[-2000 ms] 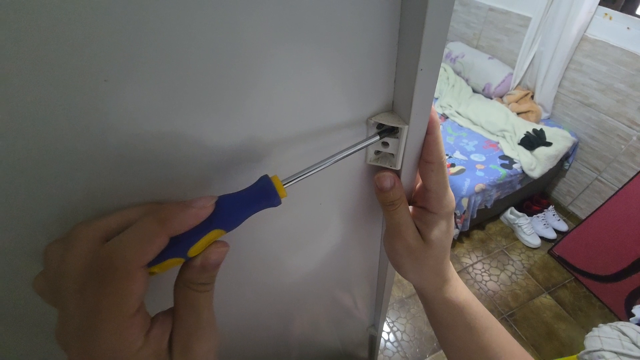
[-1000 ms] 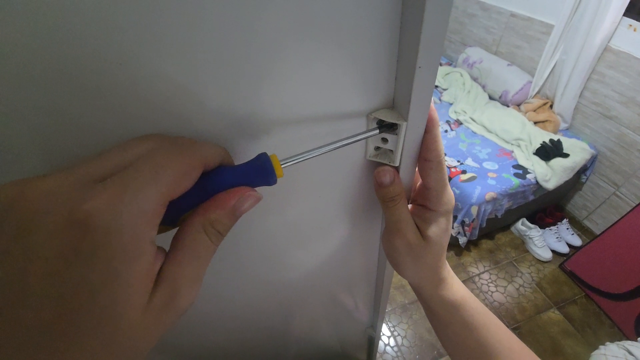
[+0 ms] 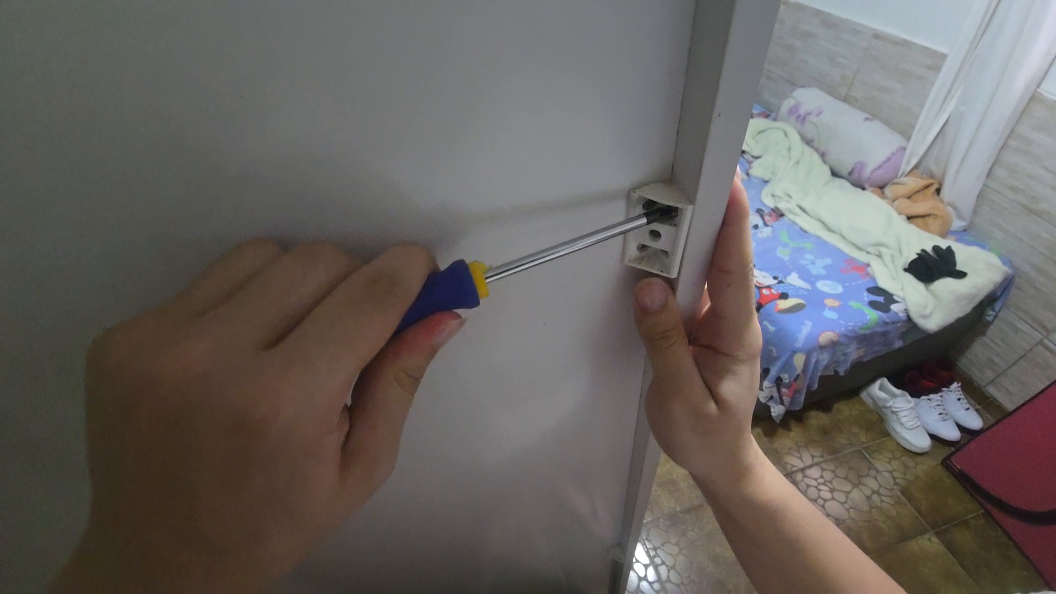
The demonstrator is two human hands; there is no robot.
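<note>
A small white plastic bracket with several holes sits on the grey panel, beside its raised edge strip. My left hand grips the blue and yellow handle of a screwdriver. The dark tip of its steel shaft is in the upper recess of the bracket; the screw head there cannot be made out. My right hand clasps the panel's edge just below the bracket, thumb on the front face and fingers wrapped behind the edge.
Beyond the panel's edge, a bed with a blue printed sheet carries a pale blanket and a black glove. White shoes stand on the tiled floor. A dark red object leans in at the far right.
My left hand has shifted its hold and turned about the screwdriver handle, now covering most of it. The tip stays in the bracket's upper recess, and my right hand keeps its place.
</note>
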